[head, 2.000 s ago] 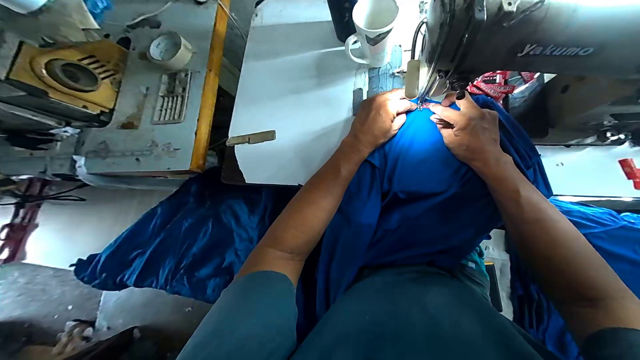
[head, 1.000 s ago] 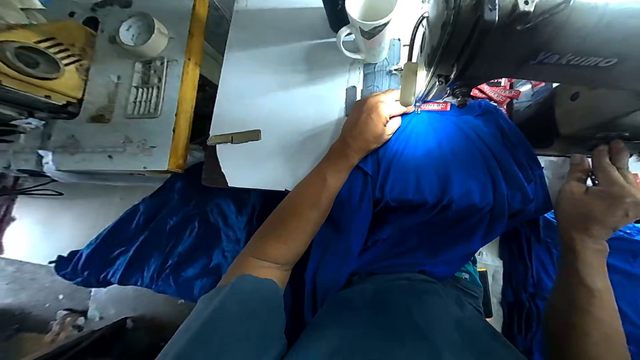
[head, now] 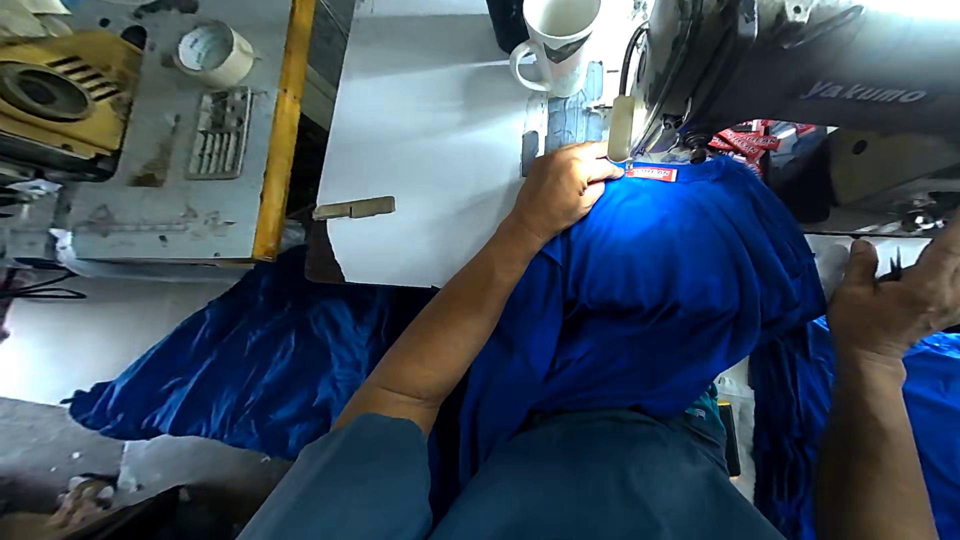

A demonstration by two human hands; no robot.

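A blue garment [head: 660, 285] drapes from the sewing machine [head: 817, 67] over my lap. At its upper edge, beside the needle area, a small red label [head: 652, 173] lies flat. My left hand [head: 562, 187] pinches that edge just left of the label, next to a pale block hanging on a cable. At the right edge of the view is my right hand [head: 892, 296], off the garment, around a small dark pointed tool [head: 892, 266] that is mostly hidden by the fingers.
A white mug [head: 559, 49] stands behind my left hand on the white tabletop [head: 420, 135]. More red labels [head: 746, 141] lie behind the needle area. On the left table [head: 165, 217] sits a tape roll [head: 215, 54]. Blue fabric [head: 247, 360] hangs below at left.
My right hand has left the garment beside the needle and moved right, where a small dark tool now shows in it. My left hand stays at the edge. The red label has come into sight.
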